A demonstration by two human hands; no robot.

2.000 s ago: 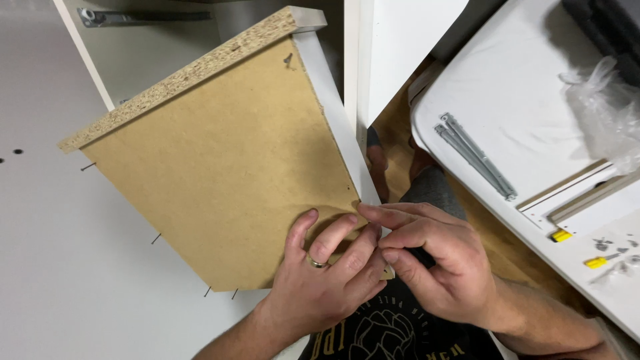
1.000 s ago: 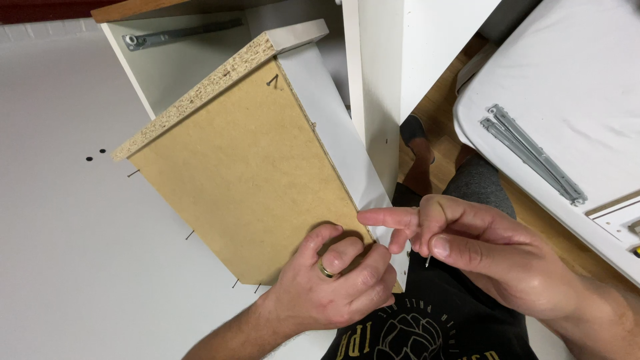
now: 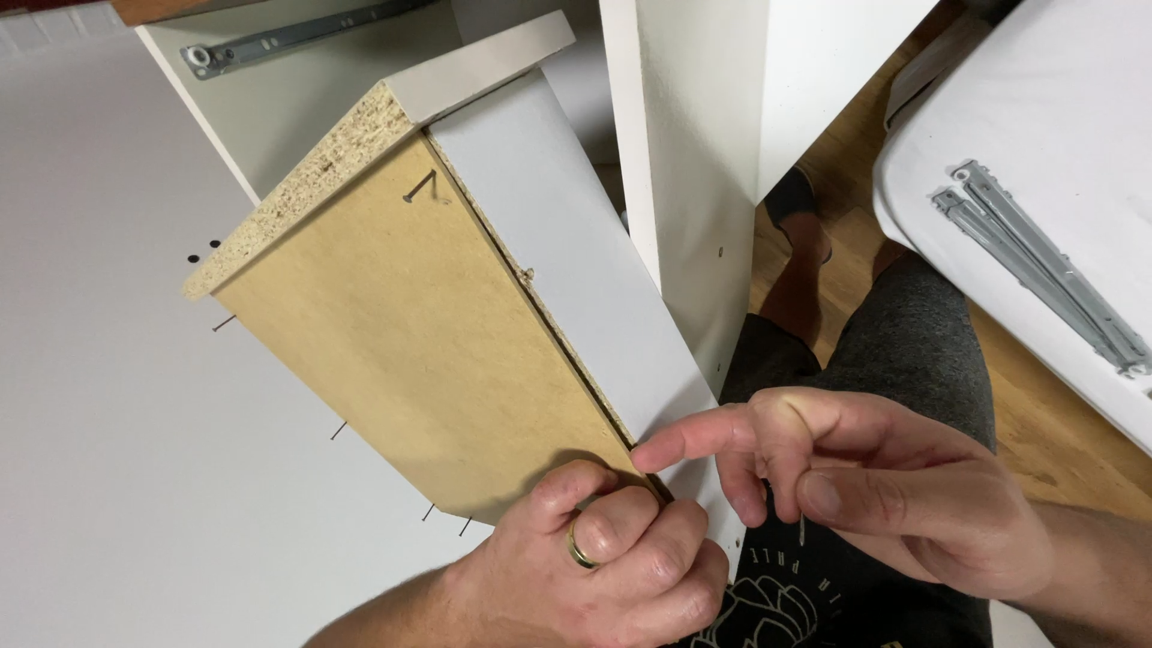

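Observation:
A drawer with a tan fiberboard bottom panel [image 3: 405, 333] stands tilted, bottom panel toward me. Its front board [image 3: 315, 171] shows a raw chipboard edge, and its white side board [image 3: 576, 243] runs down the right. My left hand [image 3: 621, 558], with a ring, has its fingers curled on the panel's lower right corner. A nail [image 3: 802, 529] is pinched between thumb and fingers of my right hand [image 3: 864, 477], whose index finger touches the panel's right edge. One nail [image 3: 419, 186] stands tilted near the top corner; several more stick out along the left and lower edges.
Behind the drawer is a white cabinet [image 3: 688, 135] with a metal drawer runner [image 3: 297, 40] inside. More runners [image 3: 1044, 261] lie on a white table [image 3: 1008, 108] at the right. A white surface [image 3: 135, 405] lies at the left. My legs are below, over a wooden floor.
My right thumb and fingers have moved off the panel corner, and the index finger now points at its edge. The left hand stays at the corner. The view has shifted.

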